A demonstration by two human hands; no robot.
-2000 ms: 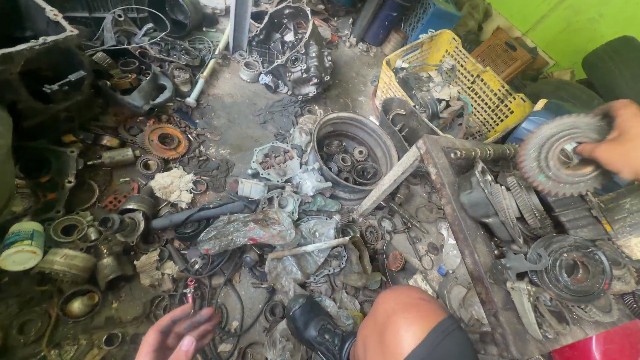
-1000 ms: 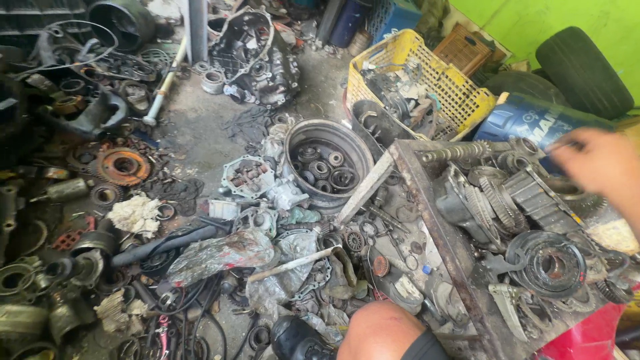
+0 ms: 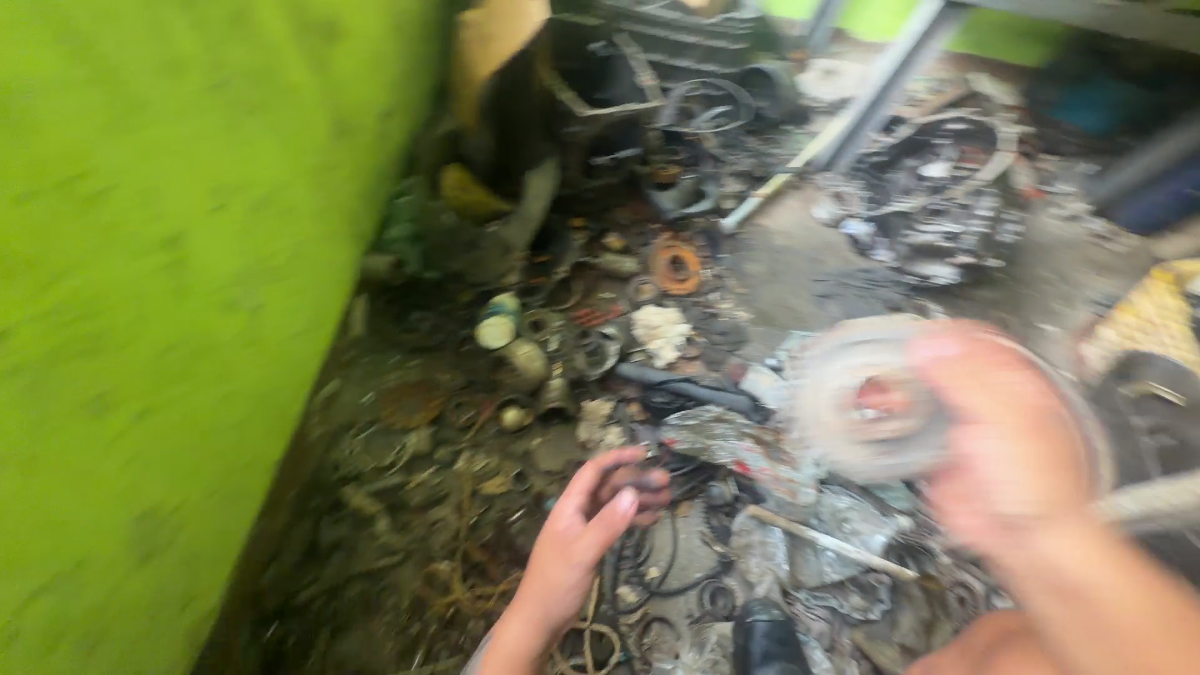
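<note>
Motion blurs the view. My right hand (image 3: pixel 1003 422) grips a round metal part (image 3: pixel 867 403), apparently a gear, by its right side, above the littered floor. The fingers overlap its rim and hide some of it. My left hand (image 3: pixel 600 525) is lower and further left, fingers curled and apart, with nothing seen in it. Beneath and between the hands lie a crumpled clear plastic bag (image 3: pixel 741 450) and a dark tube (image 3: pixel 689 389). A pale rod (image 3: pixel 830 541) lies below the round part.
A green wall (image 3: pixel 169 309) rises on the left. Around the floor are a rusty orange ring (image 3: pixel 677 264), a white container (image 3: pixel 497 323), a whitish rag (image 3: pixel 661 335) and a metal gearbox housing (image 3: pixel 937 197). A grey metal post (image 3: pixel 877 89) stands at the top; a yellow crate (image 3: pixel 1148 319) is at right.
The view has swung left to the green wall. My right hand, over the parts at the right a second ago, is now over the middle floor with the round part. My left hand is back in view.
</note>
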